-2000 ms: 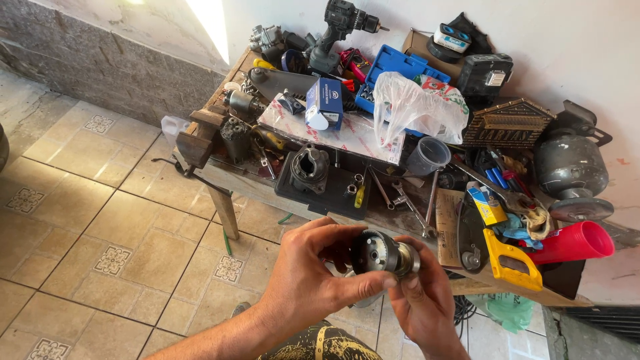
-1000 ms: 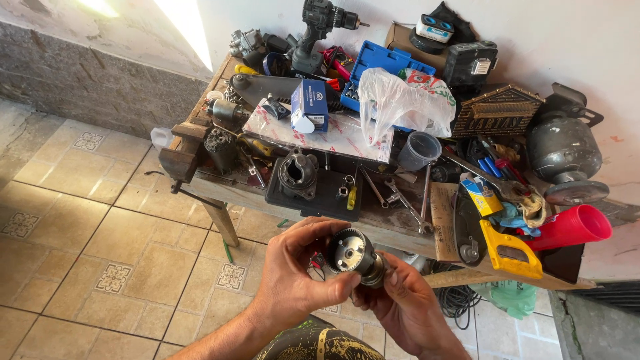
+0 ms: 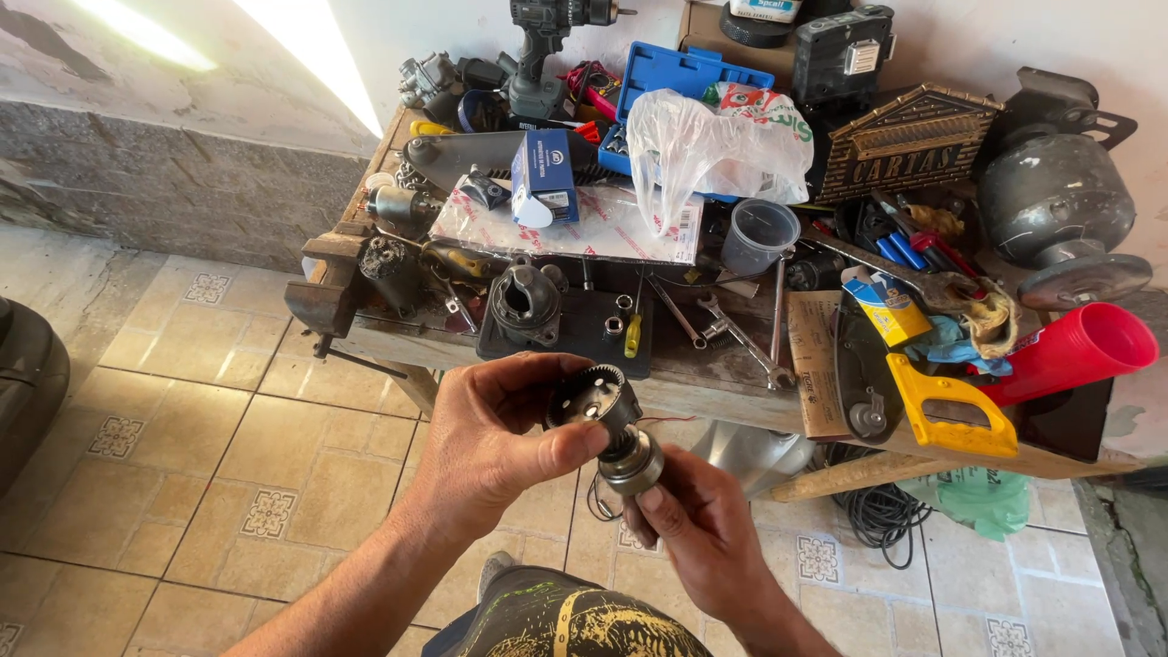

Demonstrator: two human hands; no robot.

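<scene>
Both hands hold one metal gear assembly (image 3: 598,401) in front of the bench. My left hand (image 3: 511,438) grips its wide toothed ring, thumb on the near rim. My right hand (image 3: 689,516) is closed around the lower end, below a shiny metal collar (image 3: 631,464). The toothed face is tilted up toward me and shows round pins. Just beyond my left hand, a cast metal housing (image 3: 526,306) stands on a black tray (image 3: 584,351), beside sockets (image 3: 614,325) and a yellow-handled screwdriver (image 3: 632,336). My right fingertips are partly hidden.
The cluttered wooden workbench (image 3: 730,401) carries a bench vise (image 3: 328,283), wrenches (image 3: 744,339), a clear plastic cup (image 3: 760,237), a blue box (image 3: 545,178) and a cordless drill (image 3: 540,55). A yellow-handled saw (image 3: 954,411) and a red cup (image 3: 1077,351) lie at the right edge.
The toothed face has turned further upward. My right hand has moved down the assembly, and the metal collar shows more plainly between the hands.
</scene>
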